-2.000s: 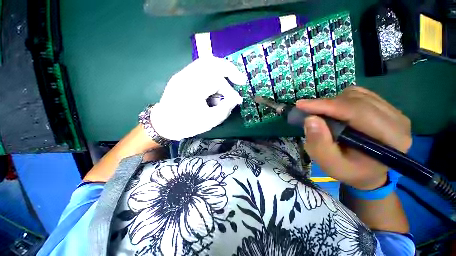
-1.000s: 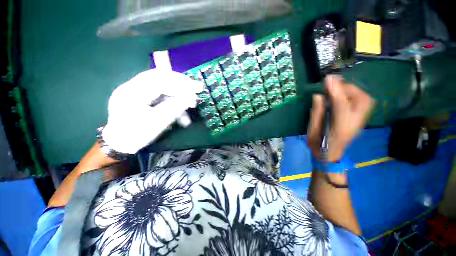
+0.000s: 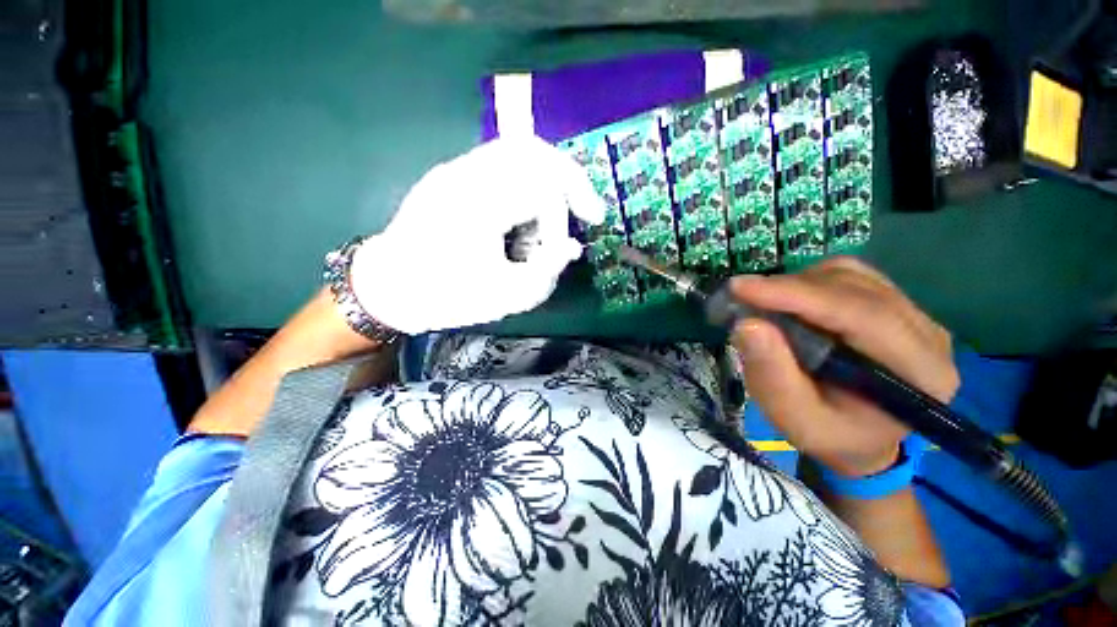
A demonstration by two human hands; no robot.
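Observation:
The green PCB panel, with rows of small repeated boards, lies tilted on the green mat, partly over a purple pad with two white bands. My left hand, in a white glove, is at the panel's left end with thumb and finger pinched together; a dark round gap shows between them. Whether solder wire is in the fingers cannot be made out clearly. My bare right hand holds the soldering iron, its tip at the panel's lower left part, just right of the gloved fingertips.
A black tray with silvery shavings stands right of the panel. A yellow sponge in a black stand is beyond it. A grey translucent rim crosses the top. Dark racks line the left side.
A second ago my right hand was blurred, right of the panel near the shavings tray; now the iron's tip is back at the panel's left part. The view has shifted. My gloved hand stays at the panel.

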